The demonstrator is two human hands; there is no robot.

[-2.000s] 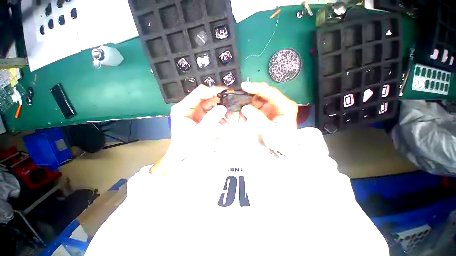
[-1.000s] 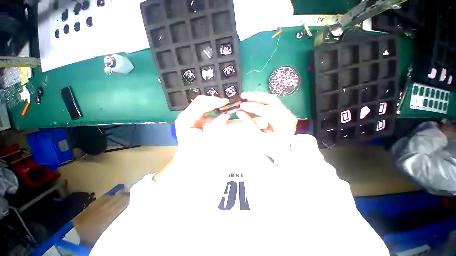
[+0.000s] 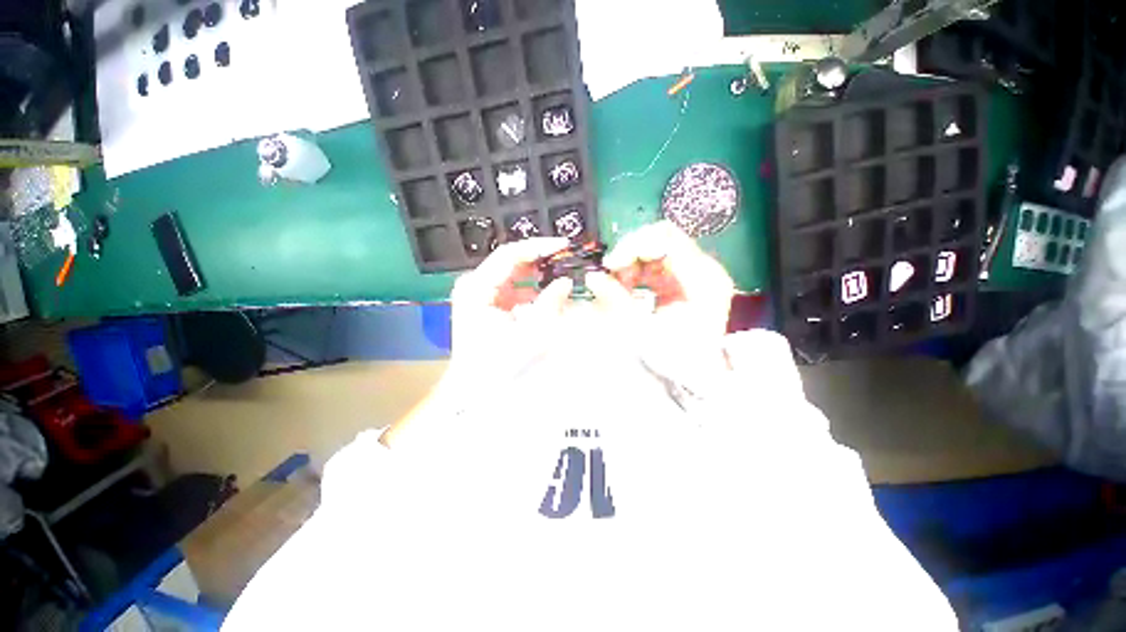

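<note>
A small dark part [image 3: 572, 264], perhaps a watch case, is held between both hands at the bench's front edge. My left hand [image 3: 509, 282] grips its left side with thumb and fingers. My right hand [image 3: 654, 274] grips its right side. The fingers hide part of it, and glare washes out the hands. Just beyond is a black foam tray [image 3: 535, 153] with square pockets, several holding small dark parts. A second black tray [image 3: 873, 184] lies to the right, with several white-outlined parts in its near pockets.
A speckled round dish [image 3: 700, 199] lies between the trays. A dispenser bottle [image 3: 294, 159] and black rectangular object [image 3: 177, 253] lie left. Dark ovals rest on white paper [image 3: 266, 89]. A white slotted plate [image 3: 1050, 238] is right, near another person's grey sleeve [image 3: 1050, 383]. A metal clamp [image 3: 832, 77] stands behind.
The view has shifted since the first frame. The held part has turned from edge-on to showing more of its face. The grey sleeve at right has moved up over the bench edge.
</note>
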